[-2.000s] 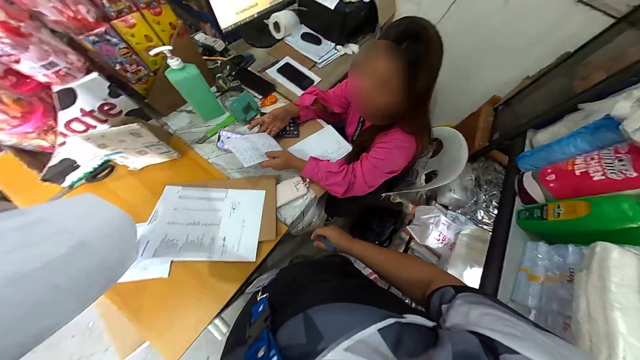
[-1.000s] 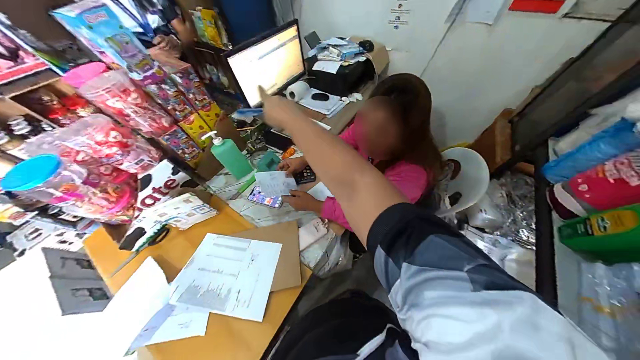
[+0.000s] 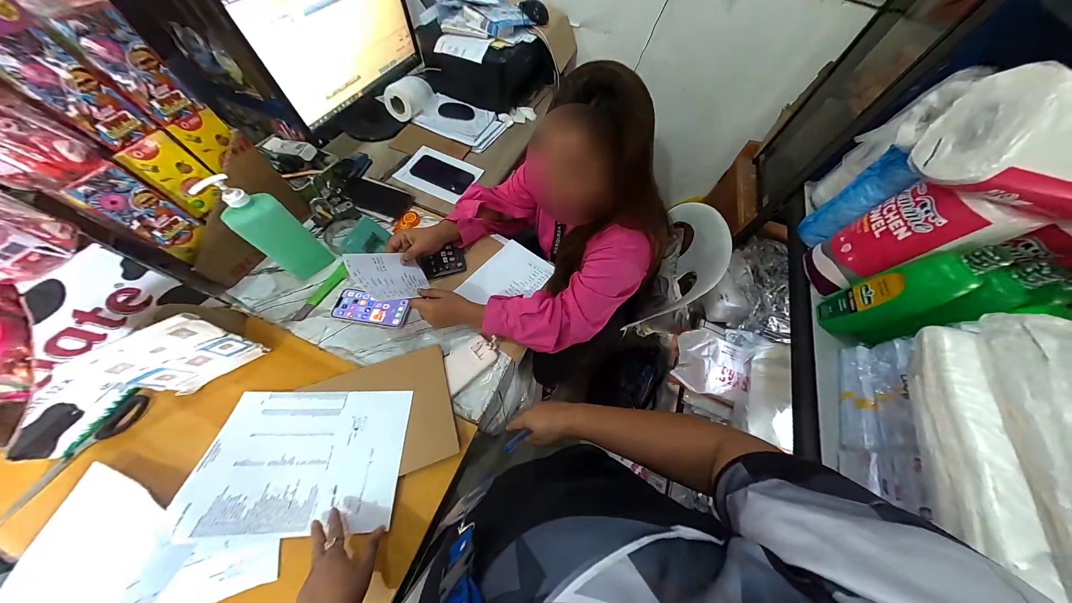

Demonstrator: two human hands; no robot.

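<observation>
My left hand (image 3: pixel 342 557) rests with fingers apart on the lower edge of a printed paper sheet (image 3: pixel 293 461), which lies on the yellow desk. Under that sheet are more papers (image 3: pixel 230 569) and a brown folder or cardboard sheet (image 3: pixel 427 410). My right hand (image 3: pixel 544 425) is closed around a blue pen (image 3: pixel 517 439), low beside the desk's edge. A seated co-worker in a pink top (image 3: pixel 569 285) holds a small written paper (image 3: pixel 385 276) over a lit smartphone (image 3: pixel 371 309), with a calculator (image 3: pixel 442 261) close by.
Scissors (image 3: pixel 121 419) with green on them lie at the desk's left. A green pump bottle (image 3: pixel 276 234) stands near the monitor (image 3: pixel 327 50). At right, a shelf holds a kitchen towel pack (image 3: pixel 904 226), green bottles (image 3: pixel 904 301) and plastic packs. A white chair (image 3: pixel 699 260) is behind the co-worker.
My right arm was stretched out toward the monitor one second ago and is now back low by the desk's edge. My left hand has come into view on the printed sheet.
</observation>
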